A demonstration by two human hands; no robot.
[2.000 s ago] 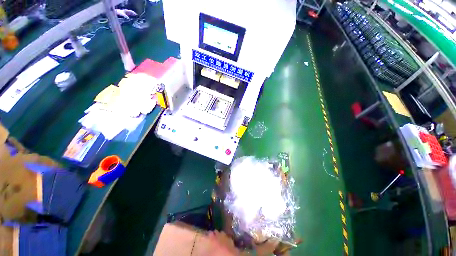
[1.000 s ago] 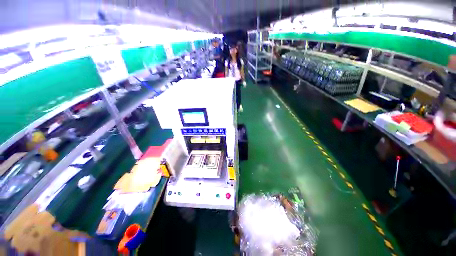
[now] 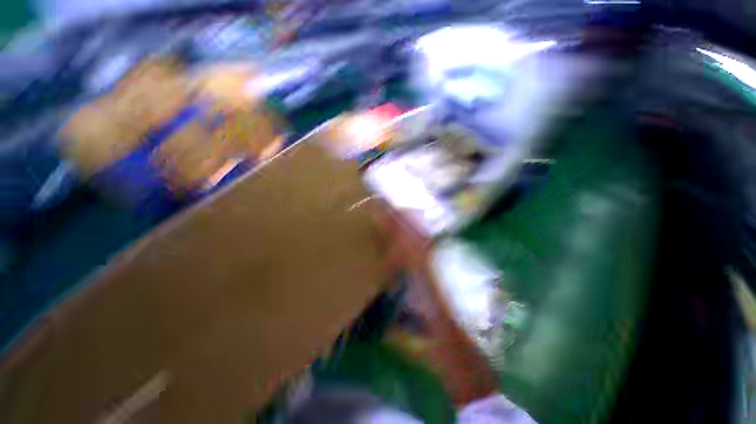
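Note:
The frame is heavily blurred. A long plain brown carton lies slantwise across the left and middle of the view, from the bottom left up to the centre, in front of the bench. My right forearm reaches up from the bottom right, and my right hand is on the carton's right end and holds it; its fingers are blurred. My left hand cannot be seen.
Blurred tan and blue boxes are at the upper left. The white machine stands at the upper right of centre. A shiny heap of clear plastic is on the green floor right of my forearm.
The view has swung and blurred. The carton, seen only at the bottom edge two seconds ago, now fills the left and middle, with my right arm at its end.

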